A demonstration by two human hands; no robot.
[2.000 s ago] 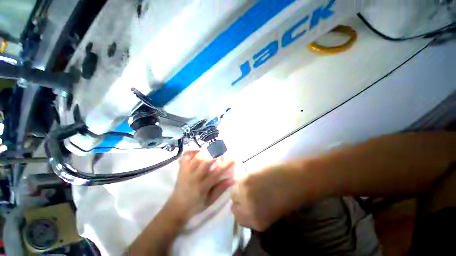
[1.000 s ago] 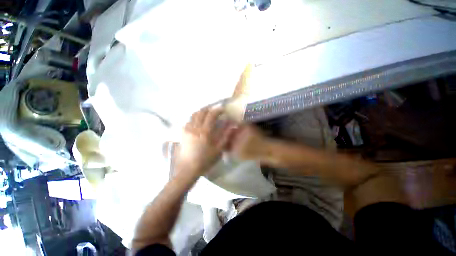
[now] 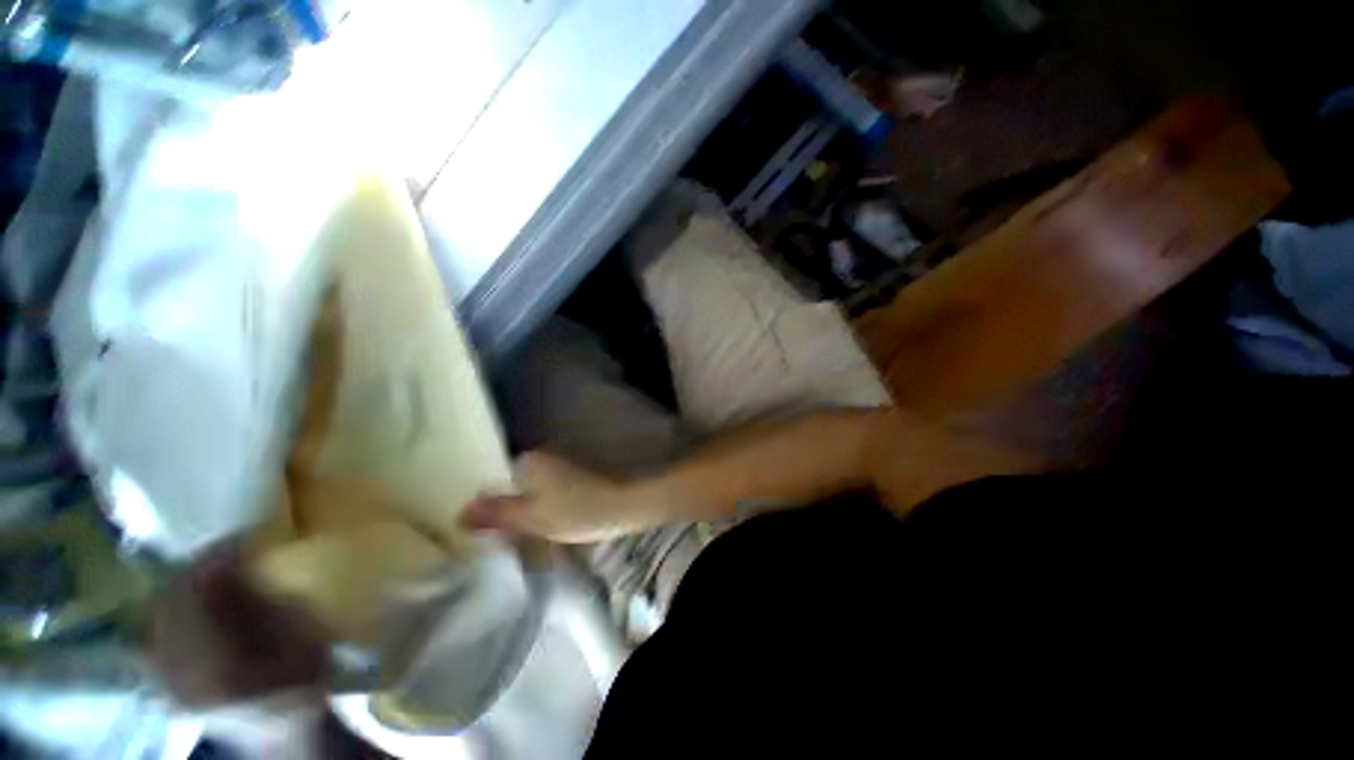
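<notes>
The large white and cream fabric (image 3: pixel 409 371) hangs over the left end of the table and down towards my lap, its cream face turned up in the middle. My right hand (image 3: pixel 557 502) pinches the cream fabric's edge, left of my knees. A blurred brownish shape at the lower left, beside the fabric, may be my left hand, but its fingers cannot be made out. The sewing machine's head end (image 3: pixel 193 37) shows blurred at the top left.
The white table (image 3: pixel 512 112) has a grey front edge (image 3: pixel 624 164) running diagonally. My beige trousers (image 3: pixel 757 319) are under it. A brown wooden board (image 3: pixel 1069 267) is on the right. Grey-blue cloth (image 3: pixel 1299 290) lies at the far right, and mixed items lie below the table.
The view has swung down and right, away from the machine. The fabric has come off the needle area, and its cream face now shows. My hands have moved apart from being together near the seam.
</notes>
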